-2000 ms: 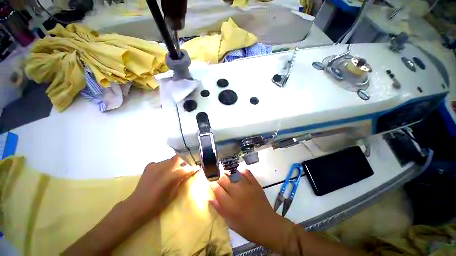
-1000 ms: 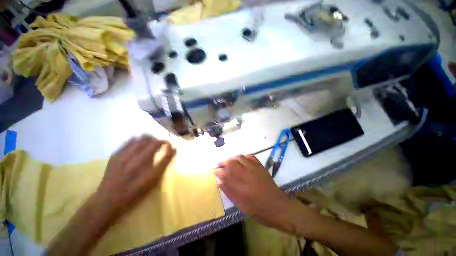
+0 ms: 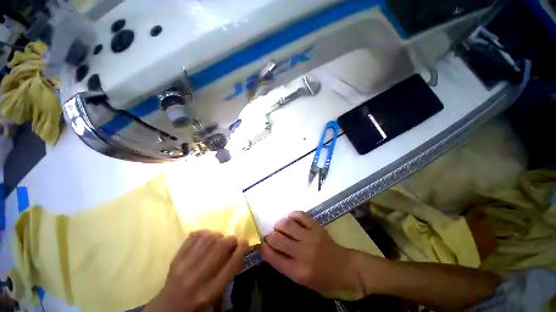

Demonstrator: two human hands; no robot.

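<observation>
The yellow garment panel (image 3: 116, 244) lies flat on the white table, left of and below the sewing machine (image 3: 201, 67). Its upper right part is brightly lit. My left hand (image 3: 204, 262) has its fingers curled on the panel's front edge. My right hand (image 3: 305, 253) holds the panel's right front corner at the table edge; the fingertips' exact grip is partly hidden. The area under the needle is washed out by glare, so I cannot tell whether cloth lies under the presser foot.
Blue-handled thread snips (image 3: 325, 152) and a black smartphone (image 3: 391, 114) lie right of the needle area. Ruler tape (image 3: 366, 194) runs along the front edge. A crumpled yellow bundle (image 3: 30, 91) is far left. Loose yellow cloth (image 3: 451, 234) lies at lower right.
The view has turned and moved closer to the machine. Both hands have moved from beside the needle to the table's front edge, at the panel's near edge and corner.
</observation>
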